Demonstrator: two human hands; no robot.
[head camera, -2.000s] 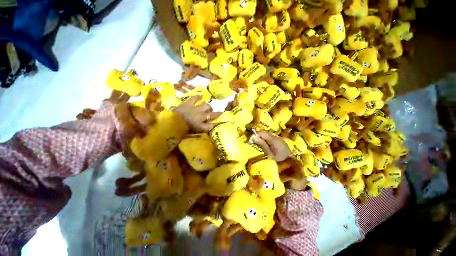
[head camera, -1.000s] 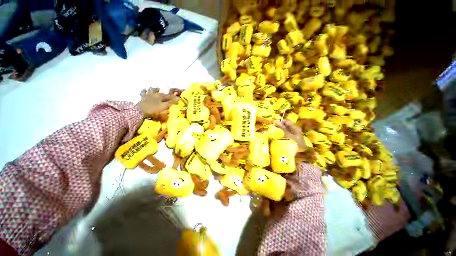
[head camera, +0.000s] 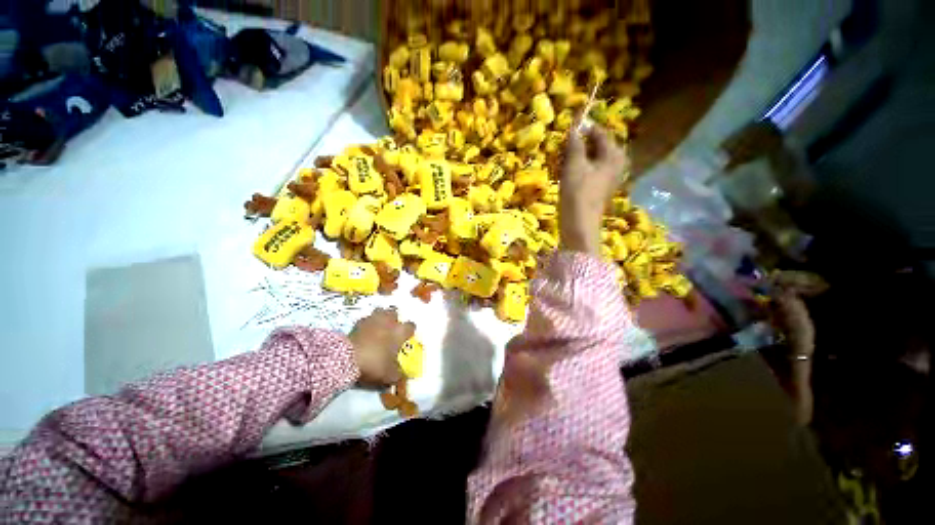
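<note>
My left hand (head camera: 381, 347) is low over the table's near edge, closed on a small yellow plush toy (head camera: 410, 357) with brown-orange limbs. My right hand (head camera: 593, 169) is raised in front of the toy pile (head camera: 513, 113). Its fingertips pinch a thin pale strand (head camera: 590, 103) that points up; what it joins to cannot be told. Loose loop fasteners (head camera: 297, 299) lie as thin dark lines on the white table, left of the nearest toys.
Blue plush toys (head camera: 195, 62) lie at the far left. A greyish flat sheet (head camera: 146, 318) is on the white table (head camera: 51, 226). Clear plastic bags (head camera: 707, 205) are beyond the pile at right. A brown carton (head camera: 707, 441) is below the edge. Another person's hand (head camera: 795, 328) shows at right.
My left hand has come from the pile's left side to the near edge and now holds a toy. My right hand has risen over the pile with a strand. The view has shifted, showing the carton.
</note>
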